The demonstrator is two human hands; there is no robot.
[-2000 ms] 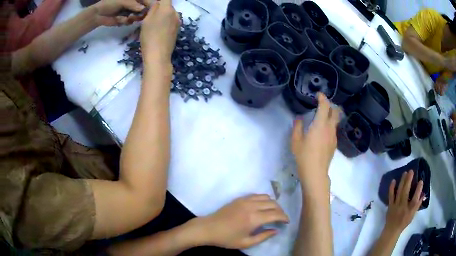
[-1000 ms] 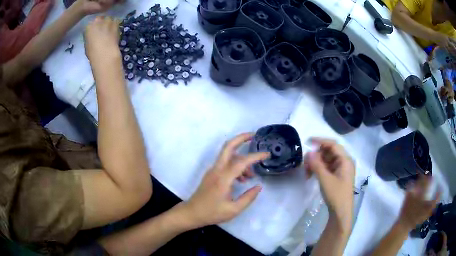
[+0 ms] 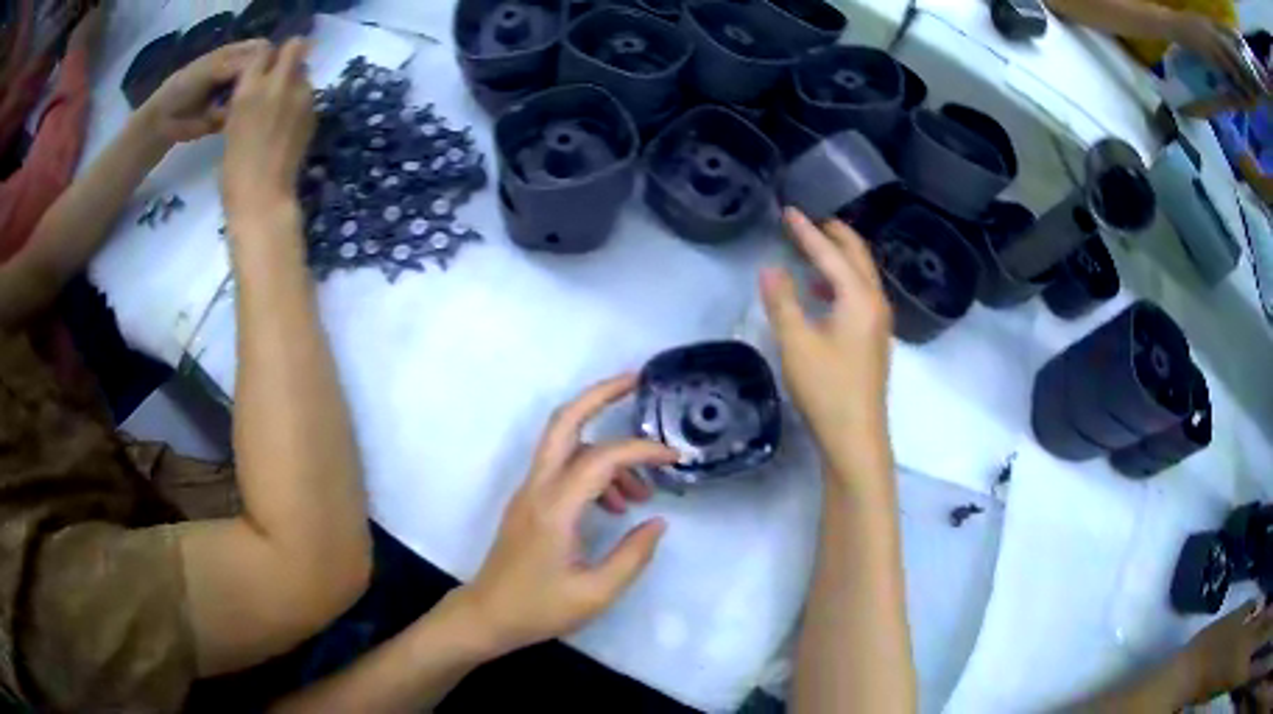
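Note:
A dark housing (image 3: 709,409) stands open side up on the white sheet, its round central post showing. My left hand (image 3: 566,509) holds its left side, with fingertips at the rim and the thumb apart. My right hand (image 3: 835,314) is raised to the upper right of this housing, fingers spread, with nothing visible in it. Its fingertips are just below a tilted, greyish housing (image 3: 838,175) in the group at the back; whether they touch it I cannot tell.
More housings (image 3: 566,168) stand grouped at the back, and stacked ones (image 3: 1117,384) lie at the right. A pile of small clips (image 3: 398,188) is at the upper left. A neighbour's arm (image 3: 300,405) crosses the left side. Small dark bits (image 3: 963,515) lie at the right.
My right hand has moved from beside the held housing up to the back group. My left hand stays at the housing. The other person's hand has left the right stack.

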